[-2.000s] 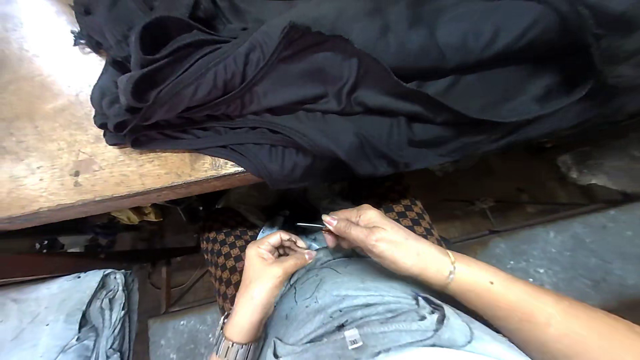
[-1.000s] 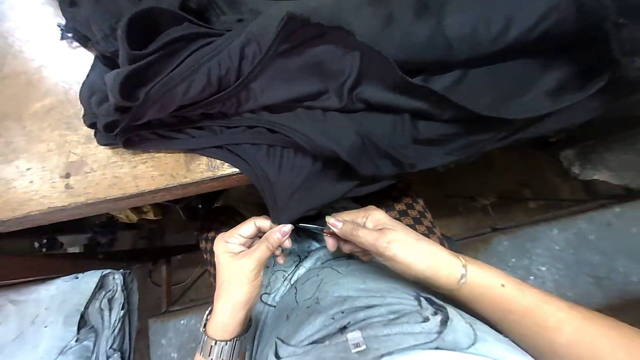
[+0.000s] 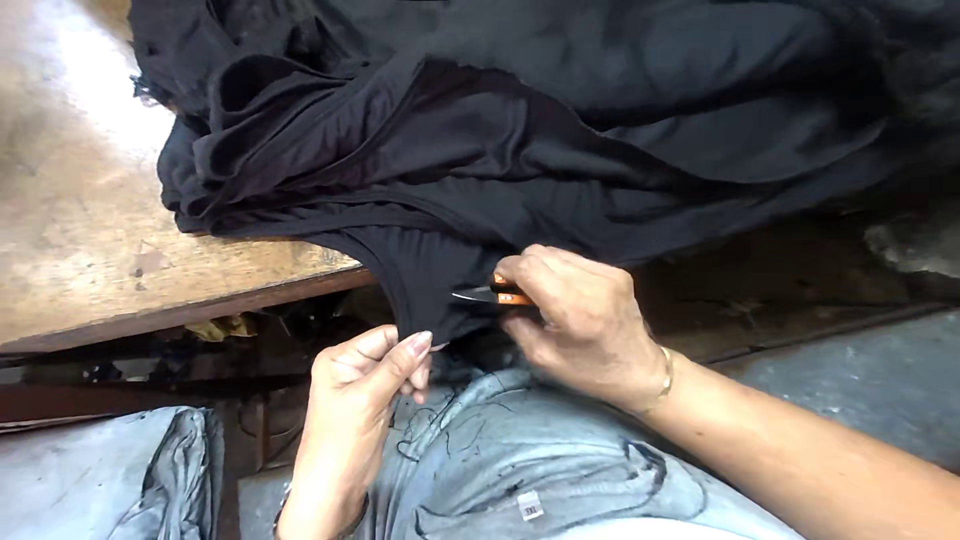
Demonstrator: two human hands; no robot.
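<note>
Dark knit garments [image 3: 480, 135] lie heaped over the wooden table, one hanging down past its front edge. Its lower corner is pinched between the thumb and fingers of my left hand [image 3: 375, 371], beside a small pale tip at the fingertips. My right hand [image 3: 574, 322] grips orange-handled thread snips [image 3: 512, 292], the blades pointing left over the hanging cloth, above and right of my left hand. Beneath both hands, grey-blue fabric [image 3: 570, 465] with loose dark threads and a small white label covers my lap.
The wooden table [image 3: 90, 225] has its front edge at the left. Folded pale blue cloth [image 3: 90, 472] sits at the lower left. Dark space with thin bars shows under the table, and a grey surface [image 3: 862, 375] is at the right.
My right hand has moved up from beside the left fingertips, and the orange snips now show in it. The dark cloth, away from my left hand two seconds ago, is now pinched there.
</note>
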